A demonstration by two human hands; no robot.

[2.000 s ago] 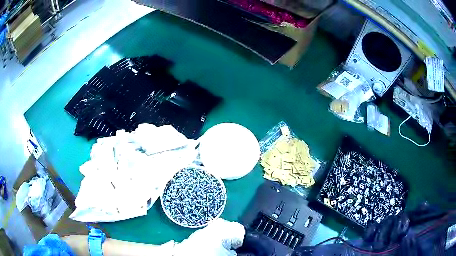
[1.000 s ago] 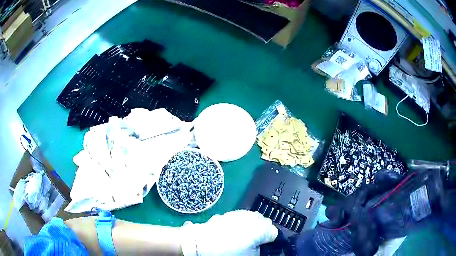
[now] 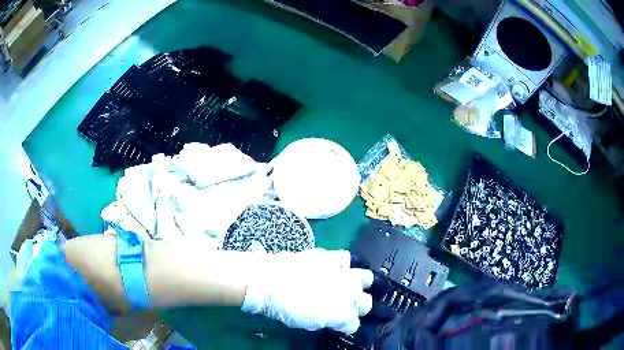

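Observation:
A black fixture (image 3: 400,263) with slots and bright metal parts lies at lower centre-right. My left hand (image 3: 311,290), in a white glove with dark fingertips, is at its left edge; the fingertips merge with dark parts, so I cannot tell whether they hold anything. My right hand (image 3: 424,328) is dark, blurred and cut off at the lower right, around a thick dark electric screwdriver (image 3: 492,307) with a thin red line; its tip is hidden. A bowl of small screws (image 3: 267,225) is partly covered by my left forearm. A black tray of mixed metal pieces (image 3: 503,239) stands right of the fixture.
A heap of black panels (image 3: 178,109) lies at upper left, with white cloth (image 3: 191,184) in front. A round white lid (image 3: 315,178) and pale yellow pads (image 3: 400,191) are mid-bench. Small plastic bags (image 3: 475,99) and a fan-like unit (image 3: 523,44) are at upper right.
My left hand and forearm have moved up in view, now covering part of the screw bowl. The screwdriver has shifted lower, and its white label no longer shows.

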